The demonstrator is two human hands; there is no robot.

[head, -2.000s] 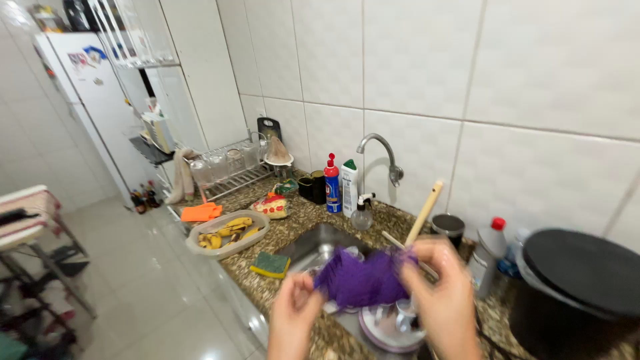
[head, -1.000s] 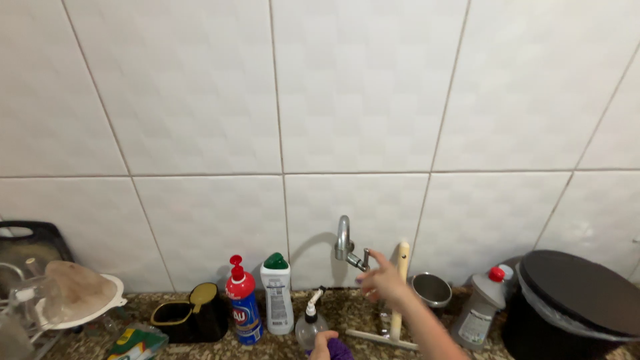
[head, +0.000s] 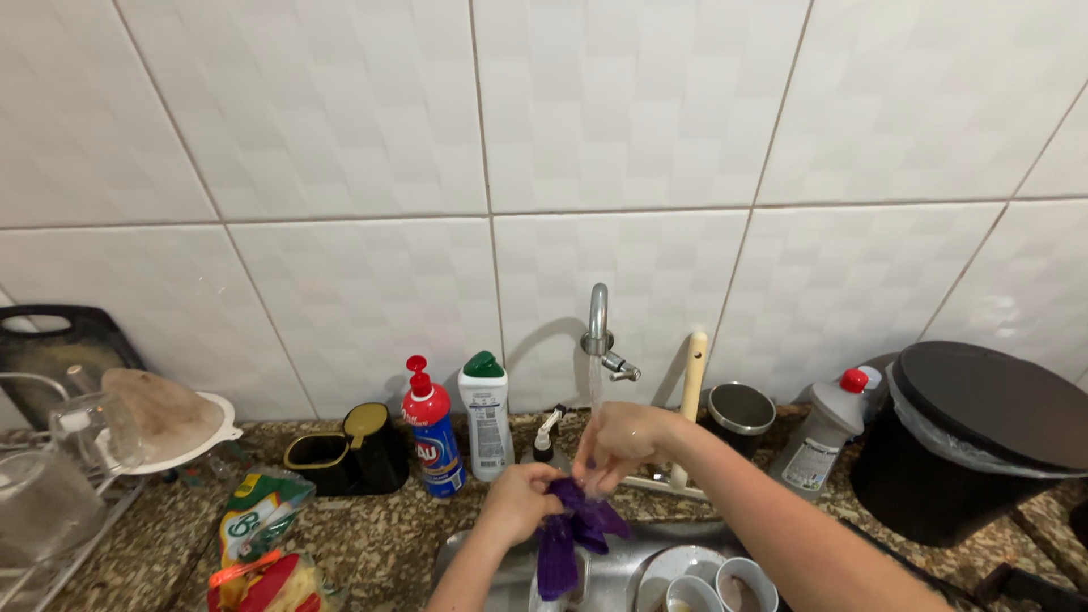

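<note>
Water runs from the chrome faucet [head: 598,319] onto my right hand [head: 625,442], which is at the upper end of a purple cloth [head: 558,552]. My left hand [head: 517,506] pinches the same cloth just to the left, with its fingers closed on it. The cloth hangs down over the stainless steel sink [head: 501,574]. My right fingers are bent and partly overlap the cloth; a small purple bit shows between them. A clear pump bottle [head: 544,450] stands behind my hands.
White cups [head: 746,585] and a plate [head: 659,569] sit in the sink. Along the wall stand a red-and-blue bottle [head: 438,450], a white bottle [head: 487,425], a wooden-handled squeegee [head: 693,382], a metal cup [head: 741,410], a grey bottle [head: 820,433] and a lidded black bin [head: 918,484]. A dish rack [head: 93,518] is left.
Water now flows from the faucet. My right hand has left the tap handle and come down beside my left hand at the purple cloth. The view earlier swung toward the wall.
</note>
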